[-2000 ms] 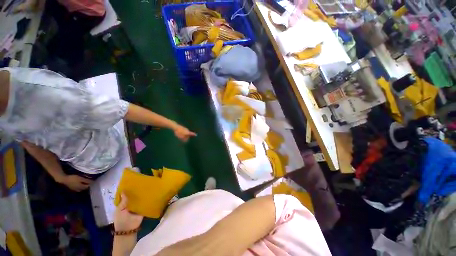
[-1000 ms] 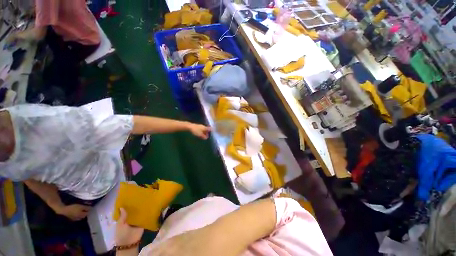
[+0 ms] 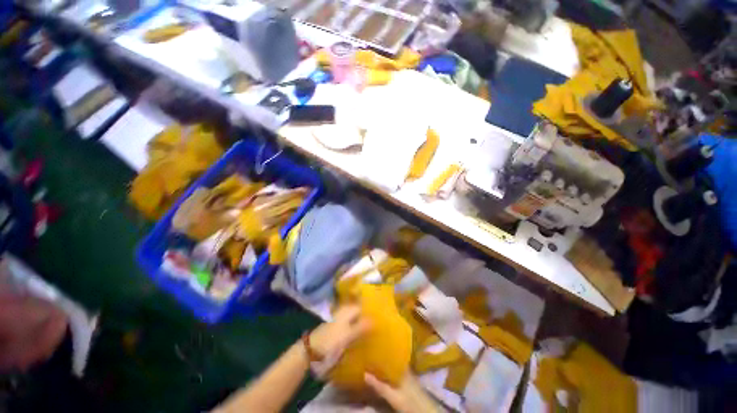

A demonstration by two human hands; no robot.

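A mustard-yellow cut fabric piece (image 3: 378, 335) hangs over the low bench, in front of me. My left hand (image 3: 339, 337), with a bracelet at the wrist, grips its left side. My right hand (image 3: 402, 394) is at its lower edge with fingertips on the fabric, partly cut off by the picture's bottom and slightly blurred. Both hands are bare. More yellow pieces (image 3: 503, 343) and white pieces (image 3: 440, 313) lie mixed on the low bench, beside and behind the held piece.
A blue crate (image 3: 149, 256) with fabric bundles stands at the left. A grey-blue cloth (image 3: 327, 246) lies beside it. A white sewing table (image 3: 380, 173) with an overlock machine (image 3: 566, 179) and a phone (image 3: 312, 114) runs behind. A blurred person's part (image 3: 28, 314) shows at the left edge.
The view has swung right, towards the bench and sewing table. The yellow piece in my left hand is now over the bench, and my right hand has come to it. The pointing person is out of view.
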